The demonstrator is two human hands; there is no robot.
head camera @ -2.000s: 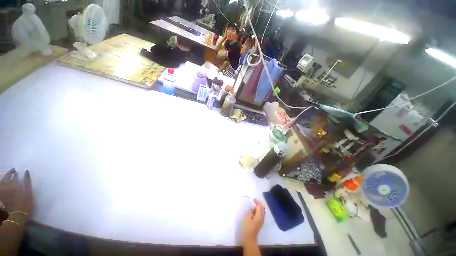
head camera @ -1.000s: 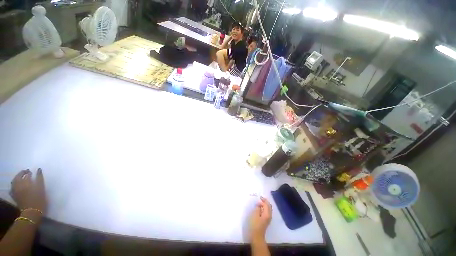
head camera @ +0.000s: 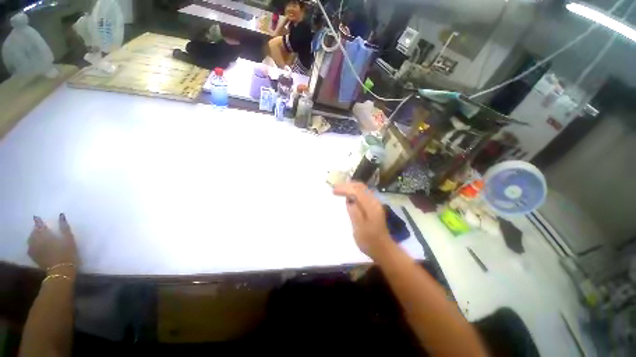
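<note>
The broad white table [head camera: 188, 188] fills the middle of the view, glaring, with a dark front edge. My left hand [head camera: 53, 244] rests at its left front, fingers apart, with nothing visible in it. My right hand [head camera: 364, 216] is at the right side, fingers extended and partly bent, seemingly raised over the table. I cannot tell whether it holds something small. A dark blue folded cloth or pouch [head camera: 396, 224] lies just right of my right hand, partly hidden by it. A dark flask [head camera: 365, 166] stands behind my right hand.
A red-capped bottle [head camera: 219, 89] and small bottles stand at the far edge. A patterned board [head camera: 143, 70] and two bagged fans are far left. On the right side table are a green packet [head camera: 455, 221], a blue-white fan [head camera: 515, 188] and a thin dark tool [head camera: 478, 259]. A person [head camera: 291, 35] sits beyond.
My right hand has moved up and forward from the table's front, its forearm now showing and covering part of the blue cloth. The camera view has shifted, showing more below the front edge.
</note>
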